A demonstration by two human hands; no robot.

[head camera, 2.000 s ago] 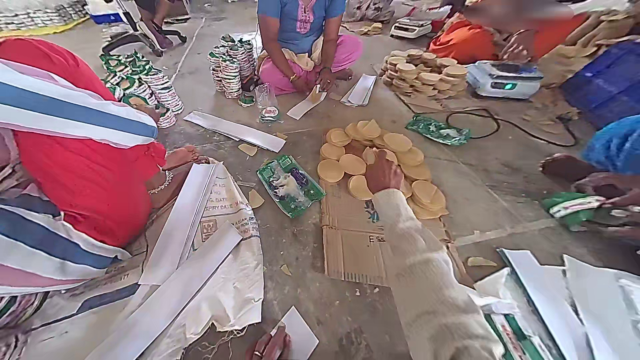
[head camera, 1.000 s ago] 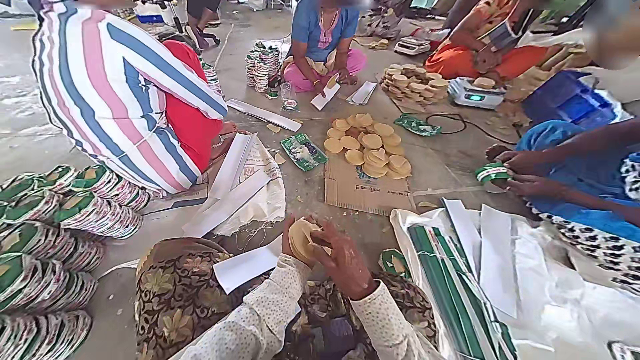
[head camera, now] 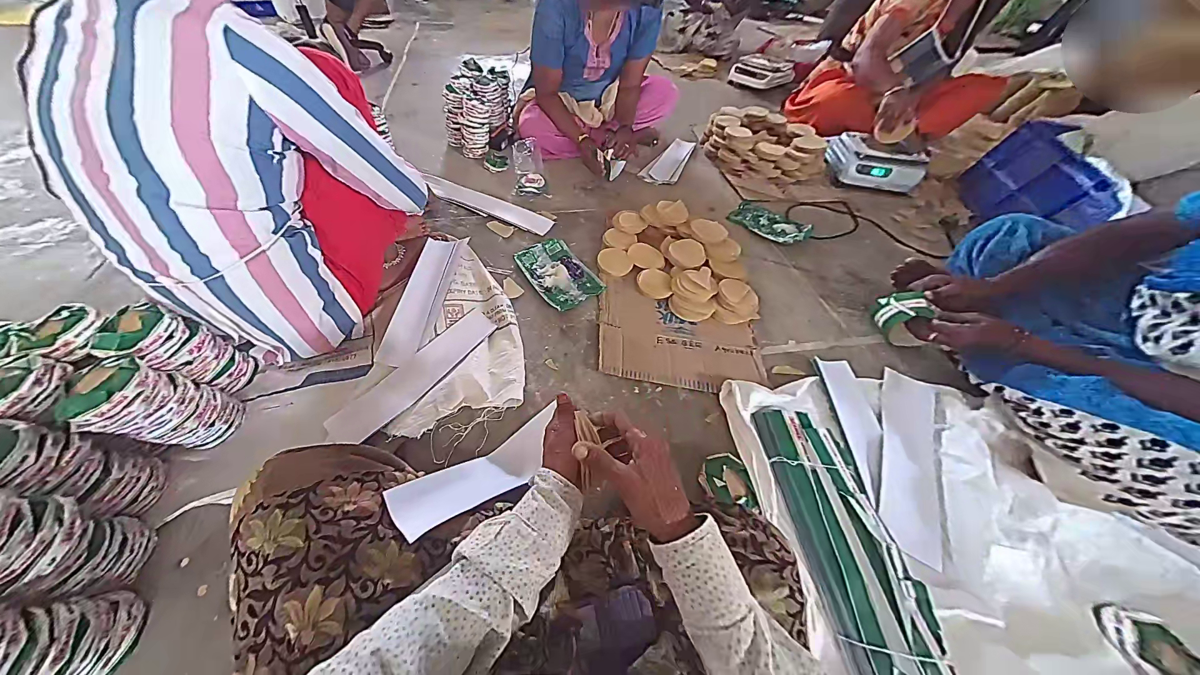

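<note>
Above my lap, my left hand (head camera: 562,441) and my right hand (head camera: 645,473) hold a small stack of thin tan discs (head camera: 588,450) on edge between them. A white paper strip (head camera: 469,487) extends leftward from my left hand, over my patterned clothing. Beyond my hands, a pile of tan discs (head camera: 689,253) lies on a flat piece of cardboard (head camera: 656,347). An open green packet (head camera: 559,274) rests on the floor left of that pile.
Stacks of wrapped green-and-white discs (head camera: 150,403) line the left side. White strips (head camera: 412,375) lie on a sack at left. Green-and-white wrapper rolls (head camera: 834,534) lie on plastic at right. A co-worker's hands (head camera: 956,309) hold a wrapped stack; a digital scale (head camera: 877,164) stands farther back.
Two seconds ago my right hand reached onto the disc pile; it is now back by my left hand. Since one second ago, the discs between my hands have tipped onto edge. The view has shifted.
</note>
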